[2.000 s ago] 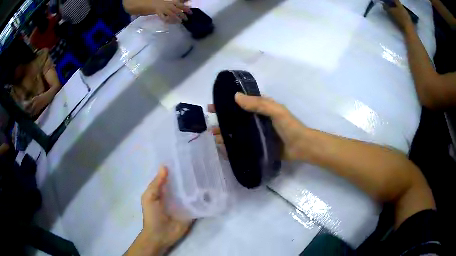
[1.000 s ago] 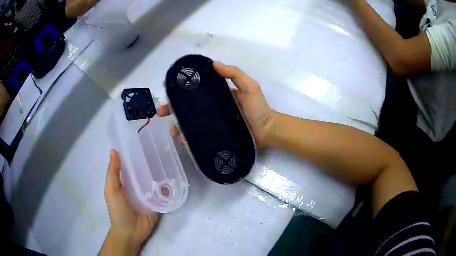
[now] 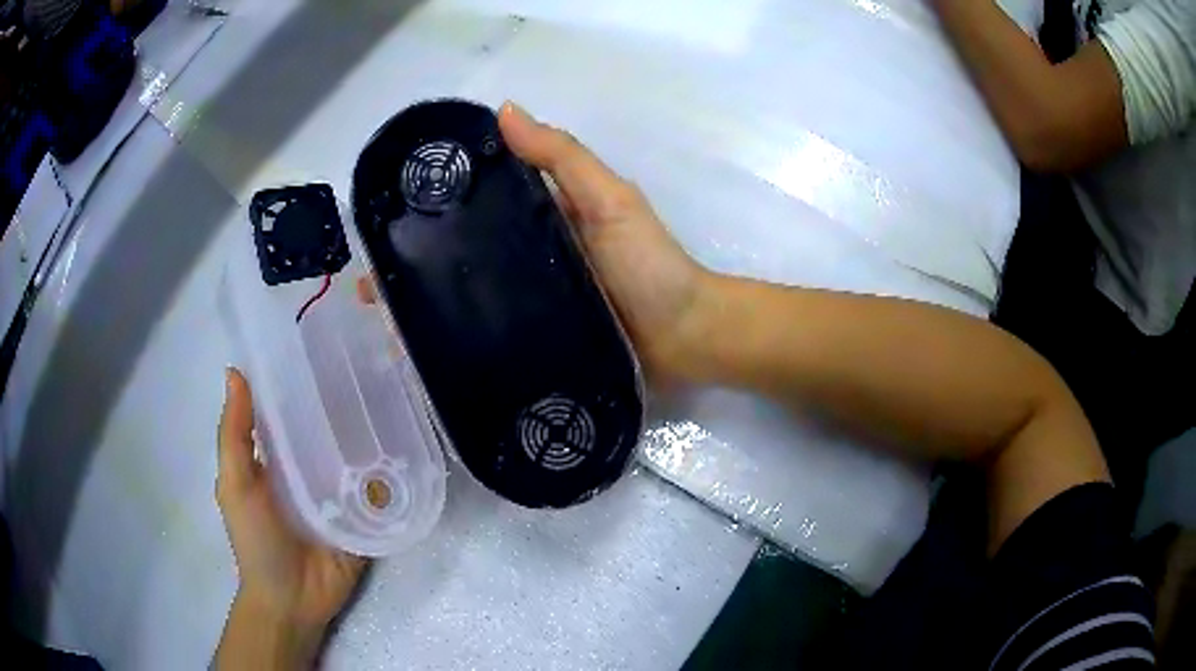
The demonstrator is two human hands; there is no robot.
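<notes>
My right hand (image 3: 630, 262) holds the black base housing (image 3: 492, 308) by its right side, its inner face with two round slotted grilles turned to the camera. My left hand (image 3: 269, 537) holds the frosted translucent housing (image 3: 348, 406) from the left and below, with a round hole near its lower end. The black square cooling fan (image 3: 299, 233) is at its upper end, with a red lead wire (image 3: 315, 296) running down from it. The two housings are side by side, the black one partly in front. Some right-hand fingers are hidden behind the black housing.
The white sheet-covered table (image 3: 761, 79) lies under both parts, with a seam and its edge at the lower right. A neighbouring person's arm (image 3: 1049, 98) is at the upper right. Dark and blue objects (image 3: 79, 79) are past the table at the upper left.
The black housing has turned from edge-on to show its inner face, and is nearer the camera. Both housings have shifted left in view. The hands across the table have left the picture.
</notes>
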